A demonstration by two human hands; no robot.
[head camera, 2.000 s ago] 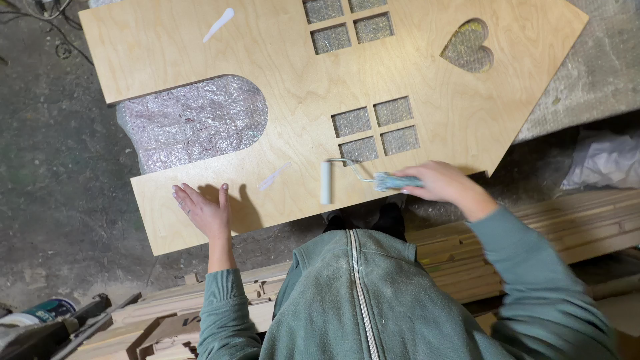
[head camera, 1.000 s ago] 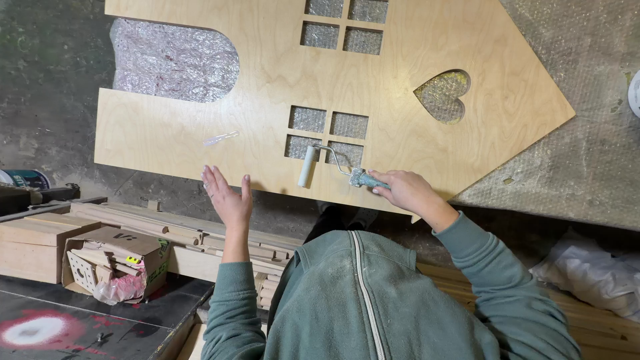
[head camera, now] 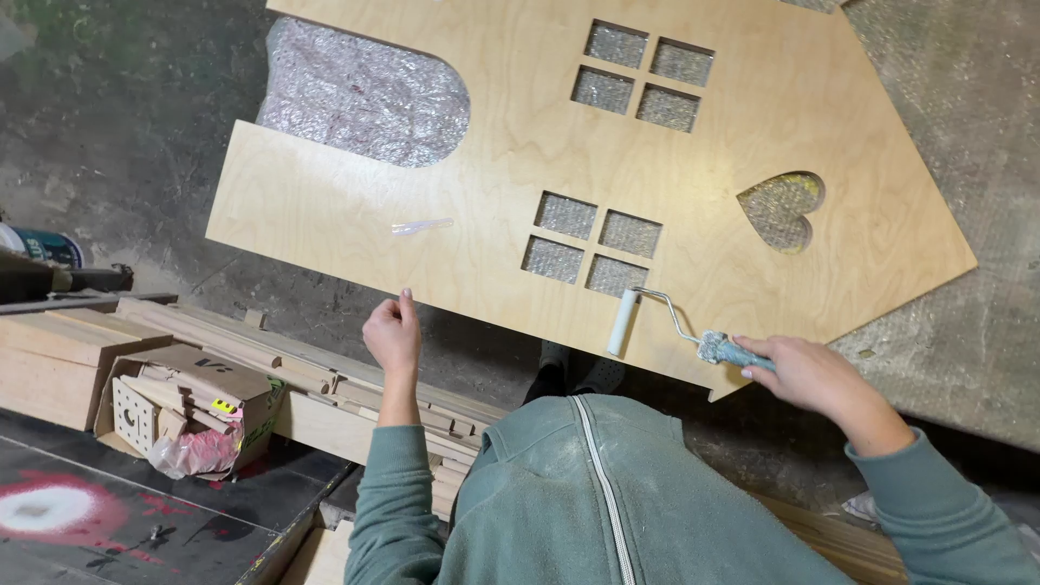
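Observation:
My right hand (head camera: 800, 370) grips the blue handle of a small paint roller (head camera: 623, 322), whose pale sleeve lies over the near edge area of a house-shaped plywood panel (head camera: 504, 138), just below a four-pane window cutout. My left hand (head camera: 394, 329) is closed with the thumb up at the panel's near edge; nothing shows in it. Whether it touches the panel, I cannot tell. The panel also has a second window cutout, an arched cutout and a heart-shaped cutout. A pale, shiny streak (head camera: 422, 227) lies on the wood between the arch and the nearer window.
Bubble wrap (head camera: 366, 93) shows under the panel. At the lower left are stacked wooden strips (head camera: 236, 341), a cardboard box (head camera: 195, 370) of wood offcuts and a black board (head camera: 268, 487) with red and white paint. A paint bucket (head camera: 49, 246) stands at the left edge.
My left hand, spread with its fingers apart before, has closed. My right hand still holds the roller near the lower window cutout. The view has shifted and turned.

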